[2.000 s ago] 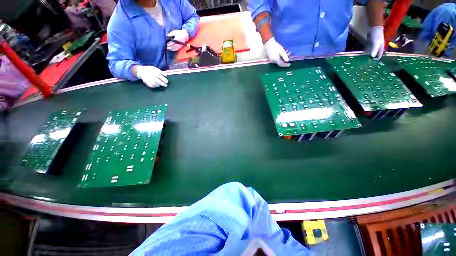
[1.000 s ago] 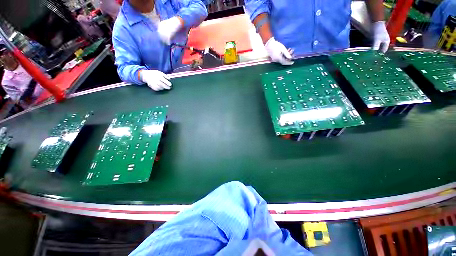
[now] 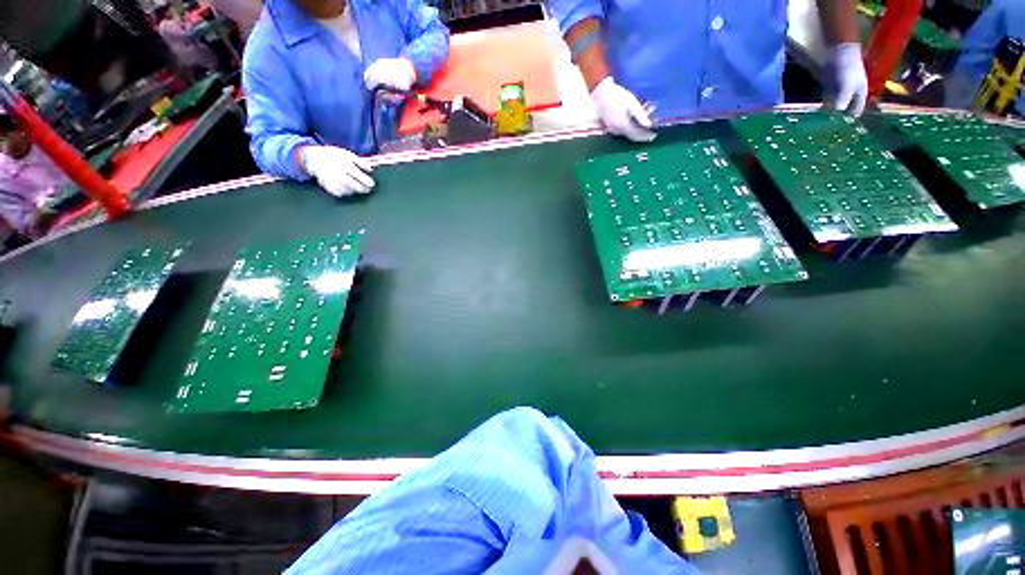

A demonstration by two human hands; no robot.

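Observation:
Neither of my hands is in view; a blue-sleeved or blue-clothed part of me shows at the bottom middle. In front of me a wide green conveyor belt (image 3: pixel 483 337) carries several large green circuit boards, solder side up. One circuit board (image 3: pixel 691 219) lies right of centre, with dark finned parts under its near edge. Another circuit board (image 3: pixel 270 320) lies at the left. A further circuit board (image 3: pixel 849 174) is at the right. At the bottom right corner, part of a circuit board (image 3: pixel 991 541) lies on a slotted orange-brown rack (image 3: pixel 837 511).
A yellow block (image 3: pixel 703 523) sits by the near belt edge (image 3: pixel 719 467). Across the belt are two people in blue smocks and white gloves; one holds a thin dark tool. A red-orange mat (image 3: pixel 495 76) and a yellow container (image 3: pixel 513 109) are on the far bench. Red posts stand left and right.
The view has shifted slightly. The left worker opposite raised a gloved hand towards the chest and has lowered it again. The boards keep nearly the same places on the belt.

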